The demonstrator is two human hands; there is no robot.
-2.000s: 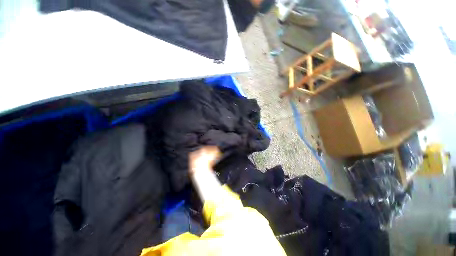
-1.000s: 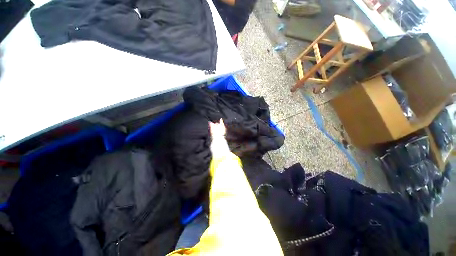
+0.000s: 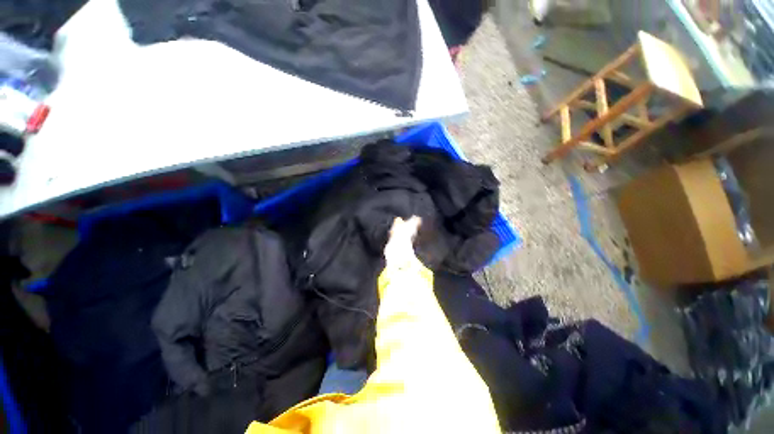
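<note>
My right hand point(image 3: 402, 241), bare below a yellow sleeve, reaches out over a black padded jacket point(image 3: 352, 254) and rests on or against its cloth. The fingers are small and blurred, and I cannot tell whether they grip it. The jacket lies heaped in a blue crate point(image 3: 507, 240) beside the white table. A second dark padded jacket point(image 3: 233, 297) lies to its left. Dark navy garments point(image 3: 586, 373) with pale trim are heaped at the lower right. My left hand is not in view.
A dark garment point(image 3: 339, 42) lies on the white table point(image 3: 195, 110). Another blue crate point(image 3: 153, 203) with dark cloth stands at left. A wooden stool point(image 3: 624, 102), an open cardboard carton point(image 3: 679, 220) and shiny bagged items point(image 3: 730, 339) are at right. Blue tape point(image 3: 598, 246) marks the floor.
The view has shifted, so things first moved left, then right. The arm has reached further out than two seconds ago. The black jacket under my right hand lies differently, with a drawcord or edge now showing.
</note>
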